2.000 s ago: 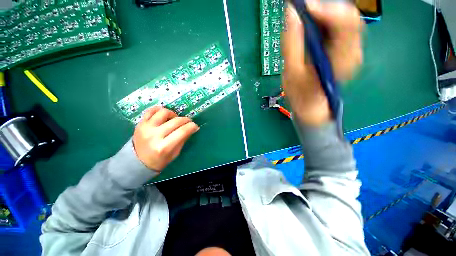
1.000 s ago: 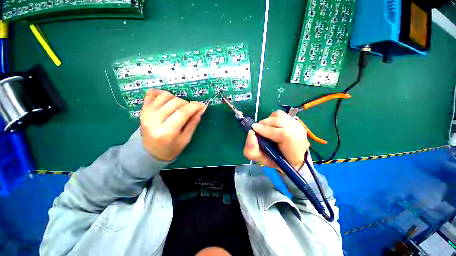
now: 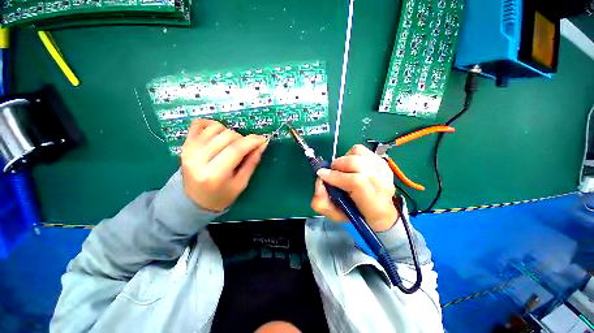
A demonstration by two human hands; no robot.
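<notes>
A green PCB panel (image 3: 241,91) lies on the green mat in front of me. My left hand (image 3: 218,162) rests at its lower edge, pinching thin silver solder wire (image 3: 279,130) between thumb and finger; a loop of the wire shows left of the panel. My right hand (image 3: 358,188) holds the dark blue soldering iron (image 3: 352,211) like a pen. Its tip is at the panel's lower right part, by the wire's end. Whether the tip touches the board is too small to tell.
Orange-handled flush cutters (image 3: 417,135) lie right of my right hand. A second PCB panel (image 3: 420,65) and the blue soldering station (image 3: 488,39) with its black cord are at upper right. Stacked panels (image 3: 98,14) and a yellow strip (image 3: 58,58) are upper left. The solder spool (image 3: 23,130) is at left.
The iron has come down from the upper right to the panel, and the panel has turned nearly level. Over the last second the right hand has shifted slightly left.
</notes>
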